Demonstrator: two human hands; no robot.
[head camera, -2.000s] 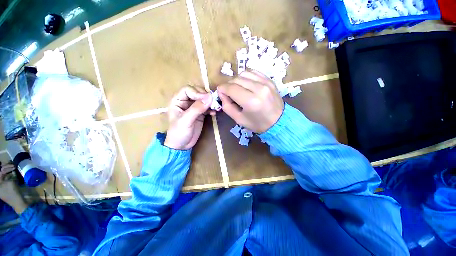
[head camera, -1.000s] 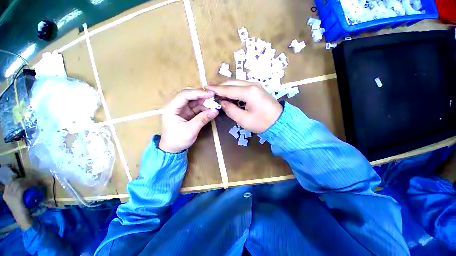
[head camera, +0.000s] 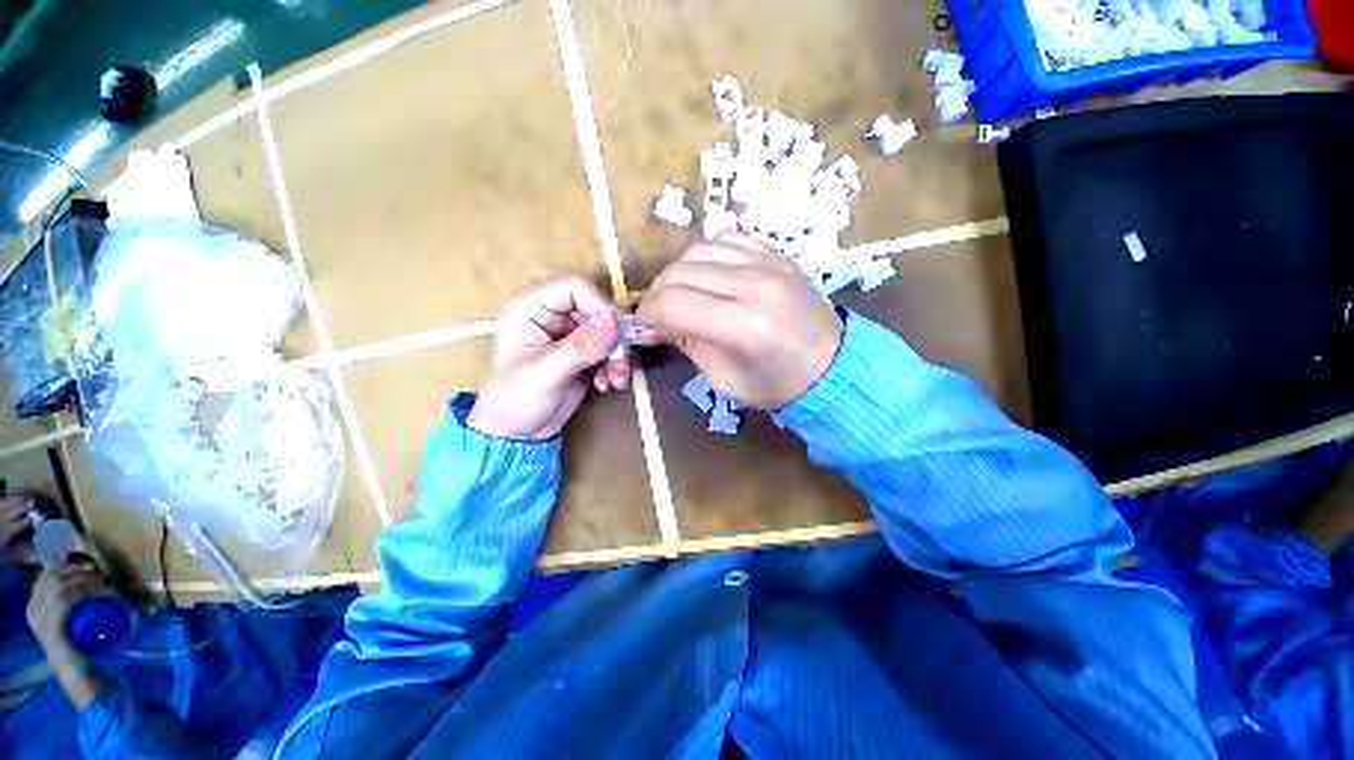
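Note:
A small white plastic part (head camera: 625, 336) is held at the centre between both hands, mostly hidden by fingers. My left hand (head camera: 547, 356) pinches it from the left between thumb and fingers. My right hand (head camera: 740, 316) is on its right side, fingertips closed at the part. A loose pile of white plastic parts (head camera: 780, 178) lies just beyond my right hand. A few more white parts (head camera: 719, 407) lie near my right wrist, partly covered by it.
A blue bin (head camera: 998, 63) full of white parts stands upper right, with a black tray (head camera: 1188, 282) below it holding a small white bit. A clear plastic bag (head camera: 223, 401) lies left. A neighbour's hand (head camera: 57, 601) is at lower left. A round black unit (head camera: 128, 92) stands on the green surface.
The fingers of both hands have shifted around the white part, and my left fingers have curled closer. The round black unit has moved left. The neighbour's hands have moved.

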